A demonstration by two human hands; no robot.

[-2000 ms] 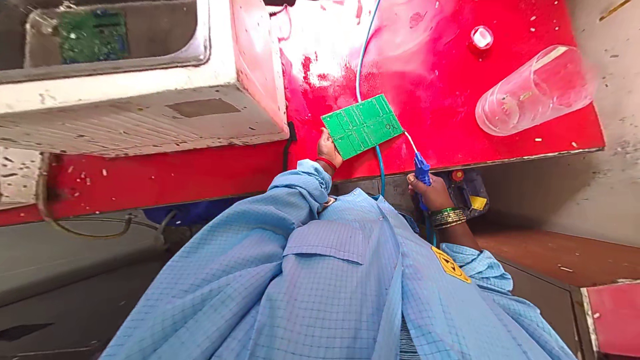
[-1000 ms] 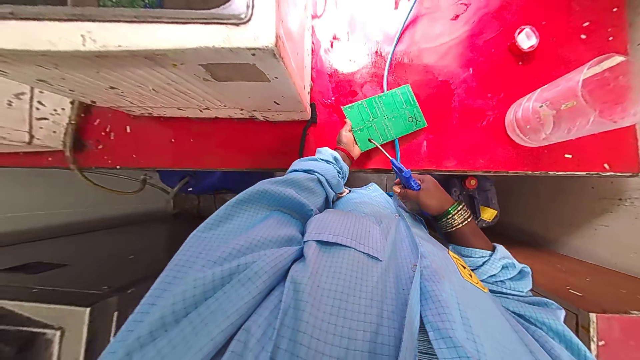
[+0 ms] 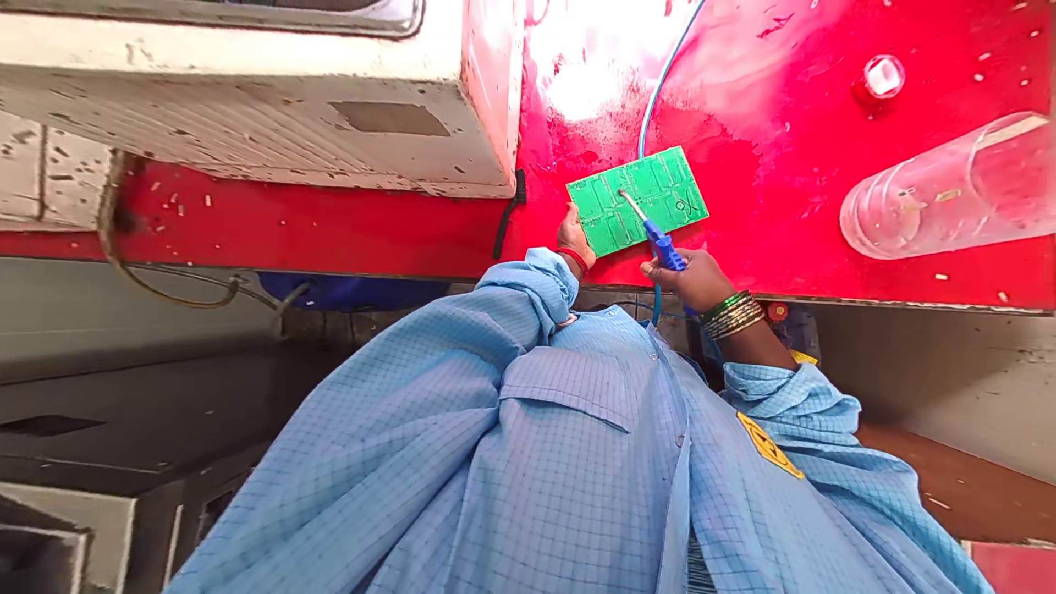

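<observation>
My left hand [image 3: 575,237] grips the lower left edge of a green printed circuit board [image 3: 660,177] above the red tabletop; part of its fingers is hidden under the board. In my right hand [image 3: 695,279] is a soldering iron [image 3: 662,245] with a blue handle. The iron's thin metal tip lies over the board's face, left of its middle; whether it touches cannot be told. A blue cable [image 3: 660,81] runs up the table from behind the board.
At the left a scuffed white machine housing [image 3: 280,124] stands on the red table [image 3: 767,140]. A clear plastic cylindrical container [image 3: 940,194] lies on the right, with a small clear-and-white piece [image 3: 883,77] above it. Small clippings are scattered about. A black strap [image 3: 508,216] lies beside the housing.
Two seconds ago the iron's tip was at the board's right edge; it has moved left over the board's face. Both hands have kept their hold. The view has shifted somewhat.
</observation>
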